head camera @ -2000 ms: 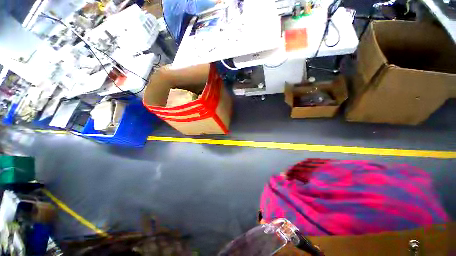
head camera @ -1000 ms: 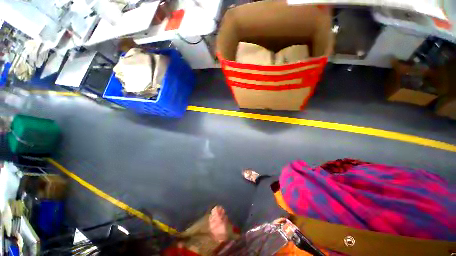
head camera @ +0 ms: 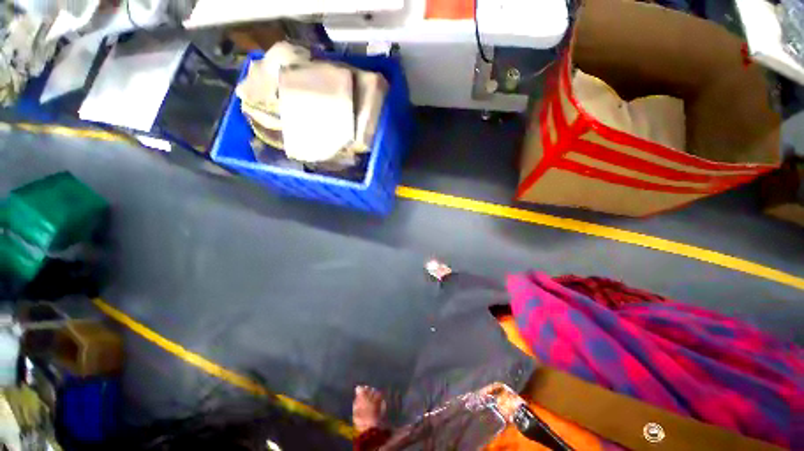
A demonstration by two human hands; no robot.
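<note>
My left hand (head camera: 368, 407) is small and blurred near the bottom edge, by a dark red cuff; I cannot tell whether it holds anything. My right hand is not in view. A blue plastic crate (head camera: 304, 183) stands on the floor ahead and holds stacked cream and beige panels (head camera: 317, 110). To its right stands a large brown carton (head camera: 608, 189) with red tape bands, and beige pieces (head camera: 657, 123) lie inside it. Neither hand touches the crate or the carton.
A yellow line (head camera: 564, 222) runs past the crate and carton. A green container (head camera: 57, 211) and a small brown box (head camera: 88, 346) are at left. White tables (head camera: 445, 66) line the top. My pink and blue cloth (head camera: 643, 343) fills the lower right.
The view has swung left and nearer, so the crate and taped carton show larger and further right. My left hand, not distinguishable at first, now shows near the bottom.
</note>
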